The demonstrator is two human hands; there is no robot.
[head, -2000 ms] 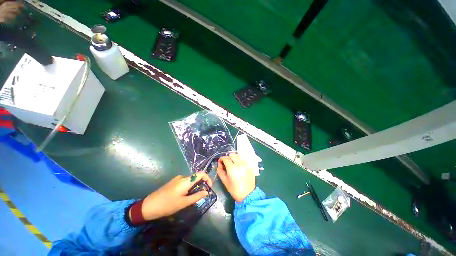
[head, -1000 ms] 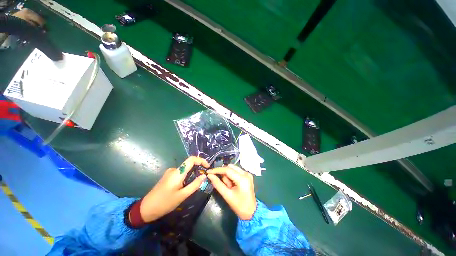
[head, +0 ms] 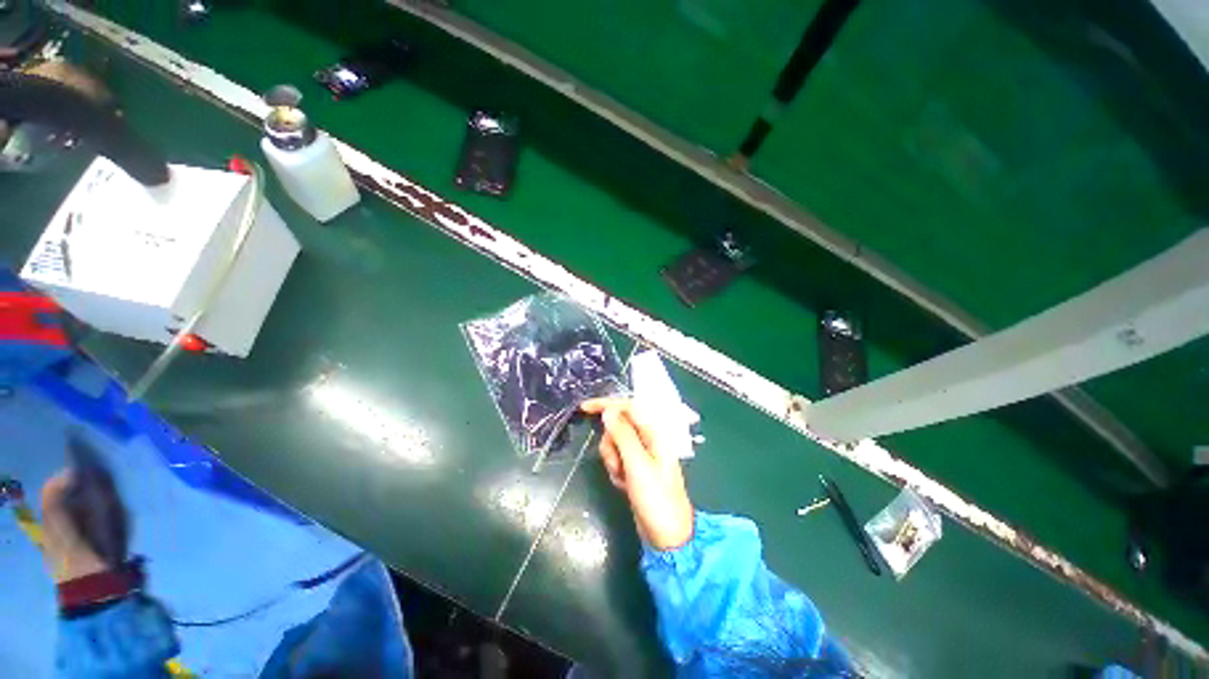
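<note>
My left hand (head: 80, 531), blurred at the lower left and away from the bench, holds a dark slab (head: 100, 488) that looks like a phone unit. A dark red band is at its cuff. My right hand (head: 621, 444) is at the lower right edge of the clear plastic bag of dark cables (head: 537, 365). Its index fingertip is by dark strands at the bag's mouth; whether it pinches one cannot be made out. A thin pale line (head: 544, 531) runs from near these fingers to the bench's near edge; cable or seam, I cannot tell.
A white cloth (head: 659, 398) lies beside the bag. A dark stick (head: 849, 525), a tiny metal-tipped piece and a small clear bag (head: 904, 533) lie right. A white bottle (head: 312, 173) and white box with hose (head: 166, 259) stand left. Phone units (head: 488, 153) lie beyond the chipped rail (head: 491, 246).
My hands were together over a phone unit in front of the bag. My left hand has moved far left and down with a dark slab; my right hand has moved up to the bag's edge.
</note>
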